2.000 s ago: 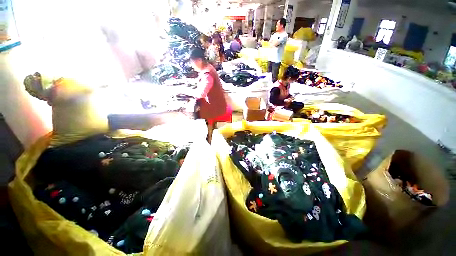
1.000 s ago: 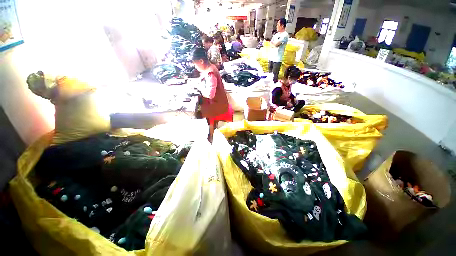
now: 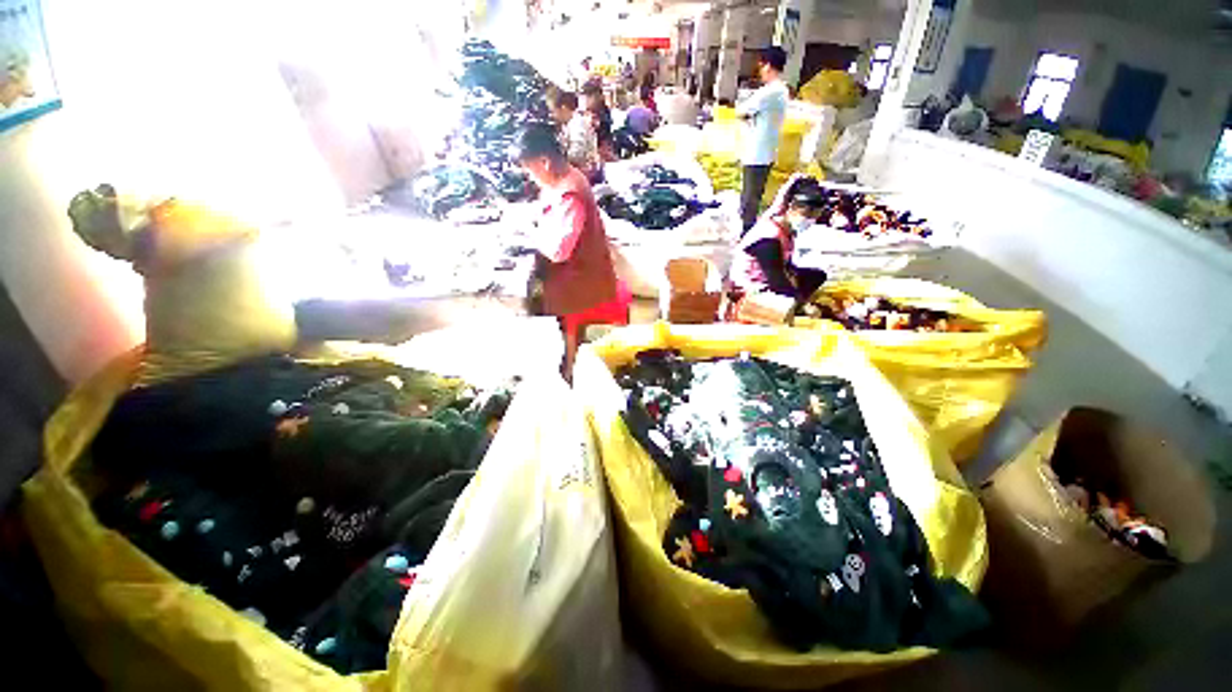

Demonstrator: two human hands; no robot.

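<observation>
Neither of my hands is in the picture. Nearest in front of me, an open yellow sack [image 3: 946,503] holds a heap of dark green plush pieces [image 3: 797,500] with white, red and orange gingerbread motifs. The heap hangs over the sack's front right rim. At the left, another open yellow sack [image 3: 203,646] holds more dark green plush pieces [image 3: 270,473], some with small white lettering. A white sack side [image 3: 541,541] stands between the two heaps.
A brown open carton [image 3: 1067,541] with orange-black pieces stands at right. A yellow sack [image 3: 946,379] lies behind, beside a seated person [image 3: 773,250] and small boxes [image 3: 692,291]. A person in a red vest [image 3: 578,250] works at left. A tied sack [image 3: 216,298] stands by the wall.
The seated person has leaned forward and shifted slightly. The standing person at the back has turned a little. The person in the red vest has moved their arms. The sacks have not moved.
</observation>
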